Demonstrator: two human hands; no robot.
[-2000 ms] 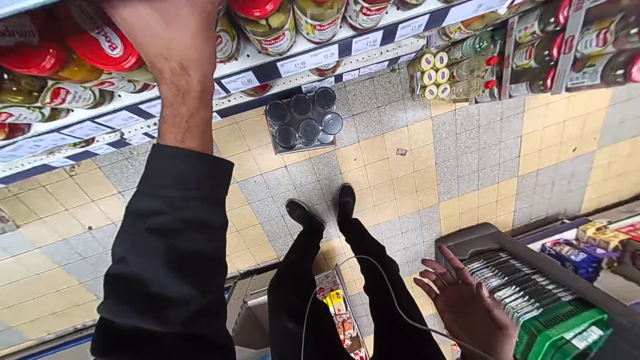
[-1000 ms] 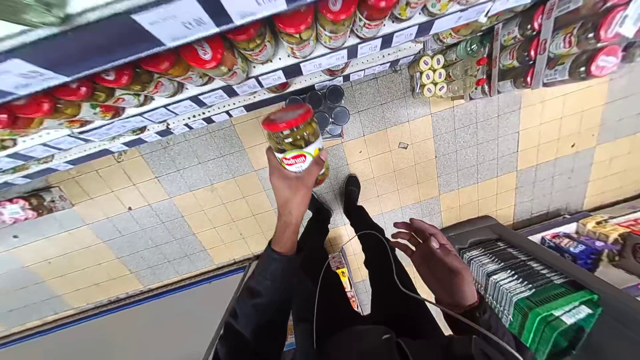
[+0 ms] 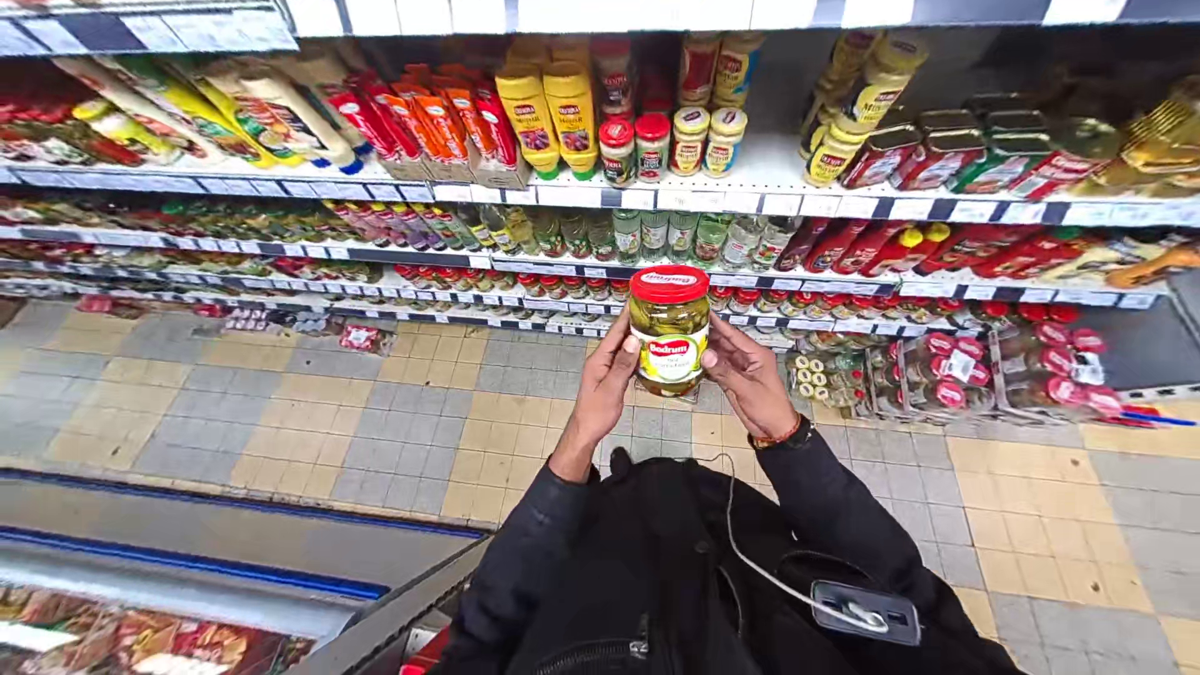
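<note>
A glass jar of pickles [image 3: 668, 328] with a red lid and a Bodrum label stands upright between my two hands, in front of the lower shelves. My left hand [image 3: 607, 380] grips its left side, thumb on the front near the label. On the opposite side my right hand [image 3: 747, 375] holds it the same way, thumb at the label's edge. The fingers behind the glass are hidden. Both arms wear dark sleeves, and a cord circles the right wrist.
Shelves [image 3: 731, 199] of mustard bottles, sauces and jars span the view. Shrink-wrapped jar packs [image 3: 947, 370] stand on the tiled floor at right. A chiller cabinet with a blue edge [image 3: 234, 534] is at lower left. A white cable runs to a phone [image 3: 864, 611] at my front.
My left hand was at the shelf jars, then held the pickle jar alone. My right hand, empty and apart before, now holds the jar too. The view has tilted up to the shelves.
</note>
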